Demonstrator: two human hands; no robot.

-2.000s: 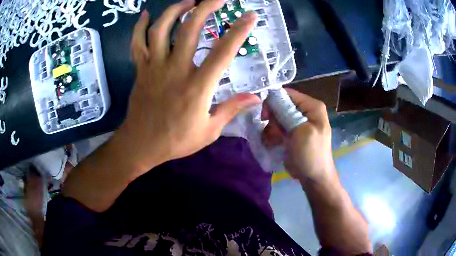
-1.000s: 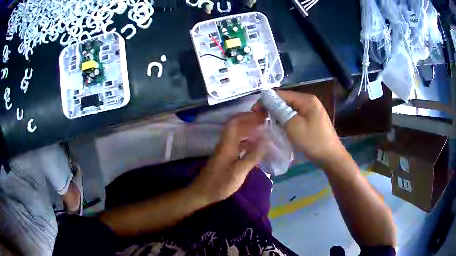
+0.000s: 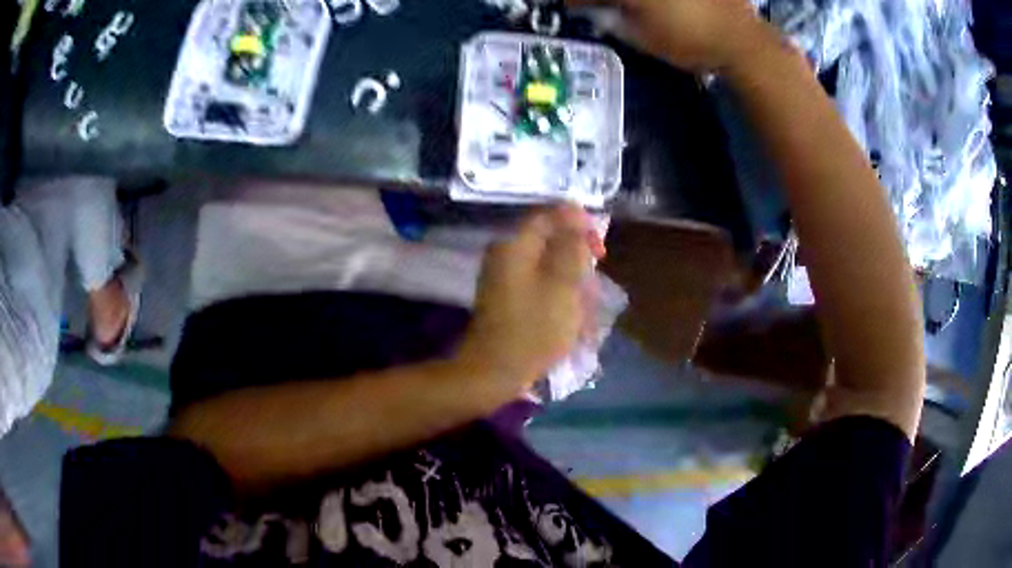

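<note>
A white square housing (image 3: 488,155) lies open side up at the bench's front edge, with a green circuit board (image 3: 544,113) and yellow block inside. My left hand (image 3: 533,283) is closed on a clear crinkled bag (image 3: 583,361) just below the housing's lower edge; the bag hangs under the hand. My right hand (image 3: 694,28) is at the top edge over the bench, blurred and partly cut off; its fingertips and anything in them cannot be made out.
A second housing (image 3: 300,78) with a board lies to the left. White U-shaped pieces (image 3: 370,93) lie scattered on the dark bench. A large bundle of bagged leads (image 3: 921,122) hangs at right. A brown carton (image 3: 666,283) is below the bench edge. Another person's foot (image 3: 109,313) shows at left.
My right hand has left the bag and reached up to the far side of the bench. My left hand has closed on the bag below the housing. The view has shifted.
</note>
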